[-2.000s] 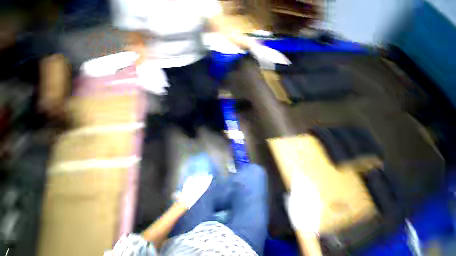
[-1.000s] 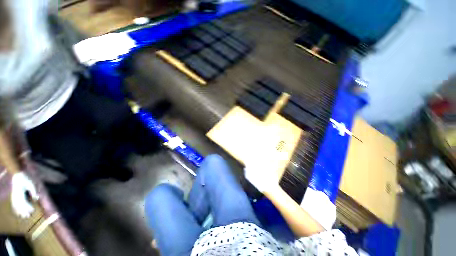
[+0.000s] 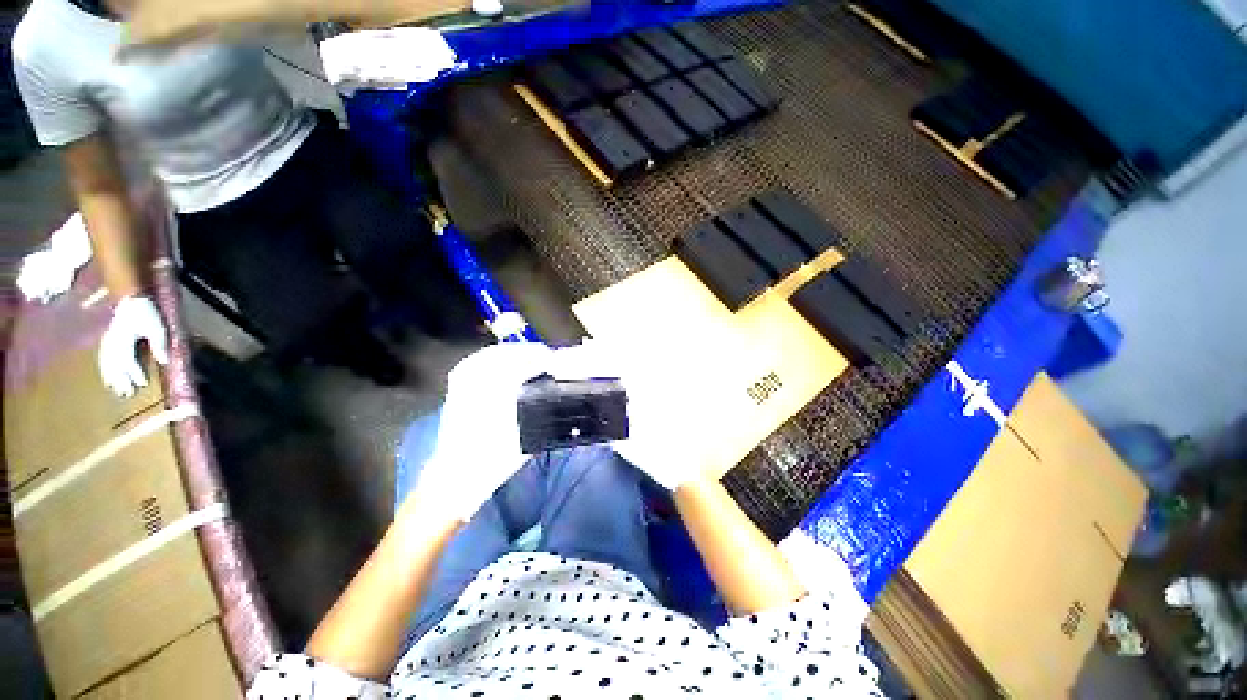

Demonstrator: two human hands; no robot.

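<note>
My left hand (image 3: 481,410), in a white glove, holds the left side of a black box part (image 3: 573,414) above my lap. My right hand (image 3: 654,410), also in a white glove and overexposed, holds its right side. The part's near face shows a small bright spot. A tan cardboard sheet (image 3: 782,358) lies beyond my right hand on the mesh belt, its near part bare and several black parts (image 3: 766,246) in rows at its far end.
More black parts stand in rows farther up the mesh conveyor belt (image 3: 834,151). Blue wrap (image 3: 903,479) covers the frame; a cardboard stack (image 3: 1019,547) is at right. A cardboard-covered bench (image 3: 110,520) is at left. A person in a grey shirt (image 3: 226,116) stands beyond it.
Both my hands now hold a black part over my lap; a second ago my right hand was over the cardboard sheet and my left was not visible. The view has shifted slightly and sharpened.
</note>
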